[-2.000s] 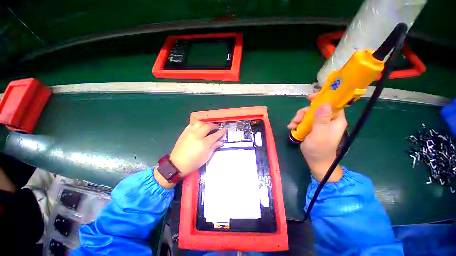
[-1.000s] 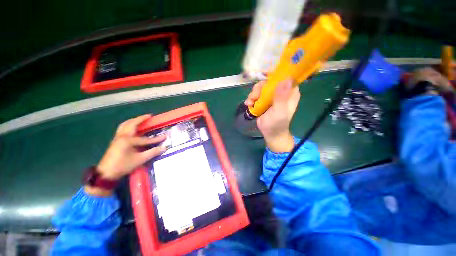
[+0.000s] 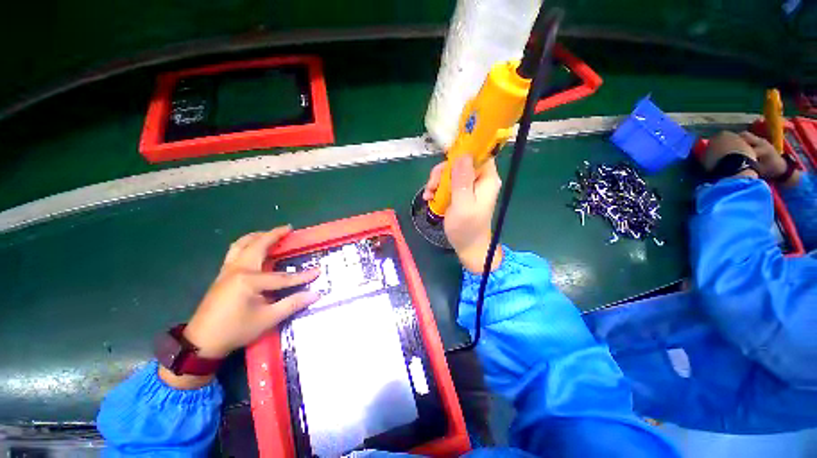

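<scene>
An open tablet (image 3: 354, 371) with a large pale rectangle lies in a red frame (image 3: 260, 385) in front of me, its near end cut off by the picture's edge. My left hand (image 3: 246, 295) lies over the frame's upper left side, its fingertips on the circuit board (image 3: 345, 268). My right hand (image 3: 470, 201) grips the yellow electric screwdriver (image 3: 484, 116), tip down at a round dark dish (image 3: 430, 217) right of the frame. Whether the tip touches screws cannot be seen.
Another framed tablet (image 3: 237, 107) lies beyond the pale rail (image 3: 107, 192), with a red frame (image 3: 569, 80) partly behind the wrapped post (image 3: 475, 54). At right are a heap of small parts (image 3: 618, 201), a blue bin (image 3: 652, 134) and another worker's blue sleeve (image 3: 752, 250). The black cord hangs beside my right hand.
The view has swung right, bringing the blue bin and neighbour into sight. The screwdriver tip has come down to the dish. My left hand remains at the board.
</scene>
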